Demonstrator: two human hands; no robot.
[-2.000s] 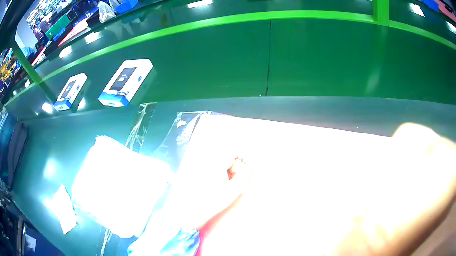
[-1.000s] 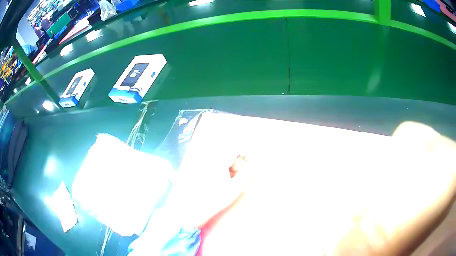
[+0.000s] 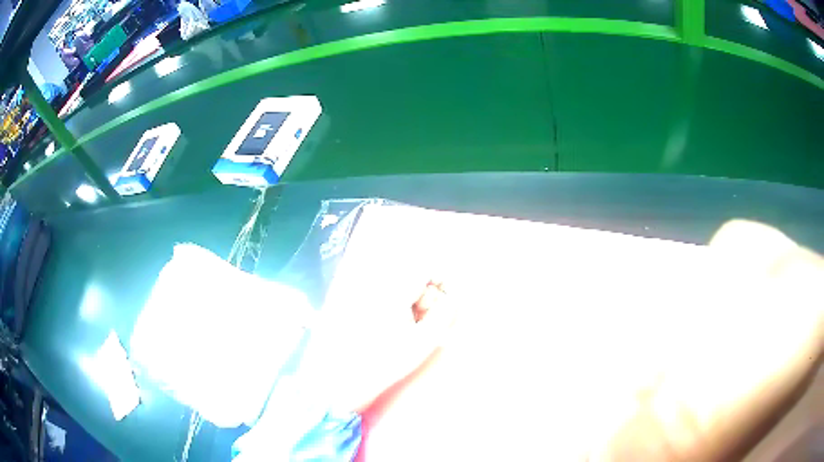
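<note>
My left hand [image 3: 420, 329] rests over the work mat [image 3: 542, 271], washed out by glare, with a blue sleeve at the wrist; its fingers blend into the white. My right hand [image 3: 754, 307] is a large overexposed shape at the right, and its fingers cannot be made out. Whether either hand holds anything is hidden by the glare. The mat shows pink-red only beside the left sleeve. A thick white stack of bags [image 3: 217, 338] lies left of the mat. Thin clear plastic [image 3: 316, 244] sticks out at the mat's upper left corner.
Two white product boxes with blue ends, a nearer one [image 3: 269, 140] and a smaller one [image 3: 148, 159], lie on the green conveyor belt [image 3: 434, 117]. A light-green guide rail [image 3: 407, 34] runs beyond. A paper slip [image 3: 116, 377] lies at far left. Pale strands [image 3: 248, 236] lie by the stack.
Both boxes and the belt's dark seam have moved to the right. Both hands, the mat and the stack of bags look unmoved.
</note>
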